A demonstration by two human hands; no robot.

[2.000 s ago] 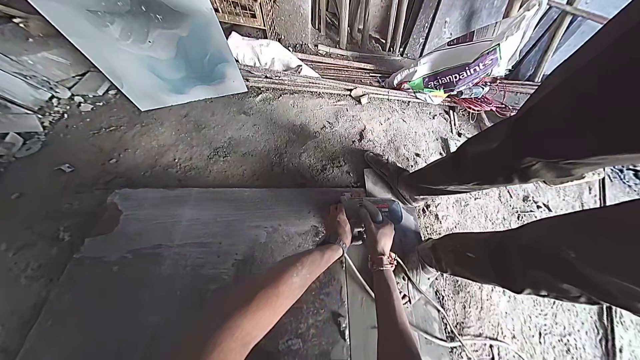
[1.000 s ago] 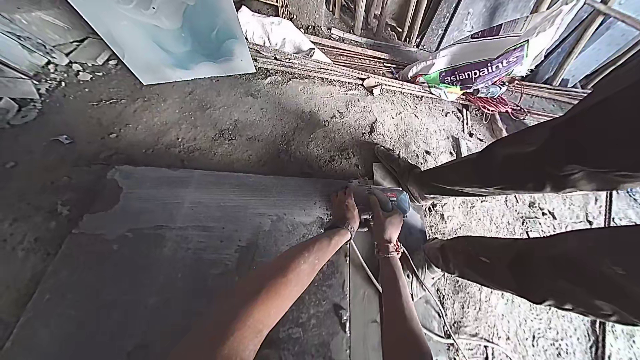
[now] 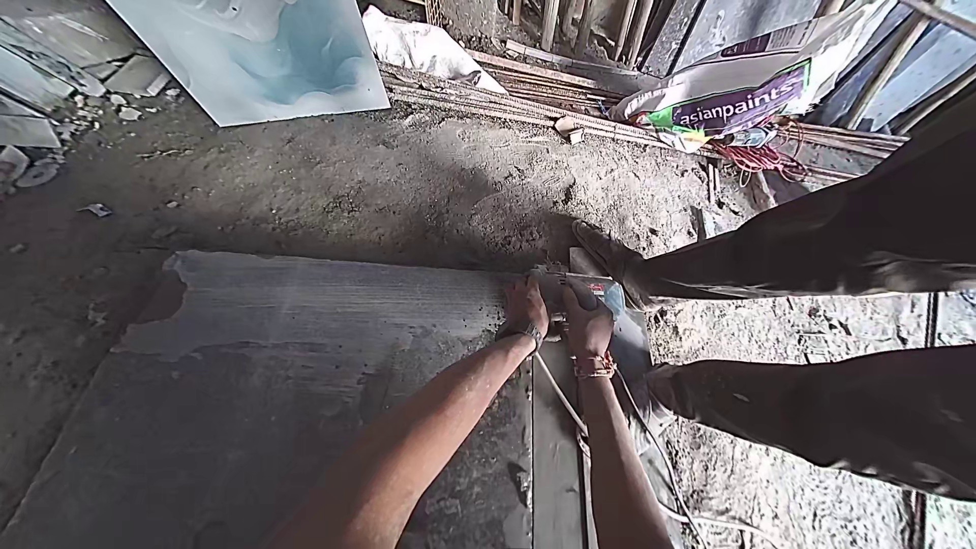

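A corded power tool (image 3: 608,292) with a dark and blue body lies across the top right edge of a large grey stone slab (image 3: 305,381). My left hand (image 3: 526,307) is closed around its left end, with a watch on the wrist. Just to the right, my right hand (image 3: 589,324) grips the body; a red thread bracelet circles that wrist. The tool's underside and blade or disc are hidden. A narrow strip (image 3: 555,450) runs beneath my forearms, alongside the slab, and a pale cable (image 3: 560,393) passes over it.
Another person's dark-trousered legs (image 3: 801,229) stand close at the right, one shoe (image 3: 610,252) beside the tool. Metal rods (image 3: 518,107), a printed paint sack (image 3: 732,107) and red wire (image 3: 762,158) lie along the top. A glossy marbled tile (image 3: 305,69) stands at upper left.
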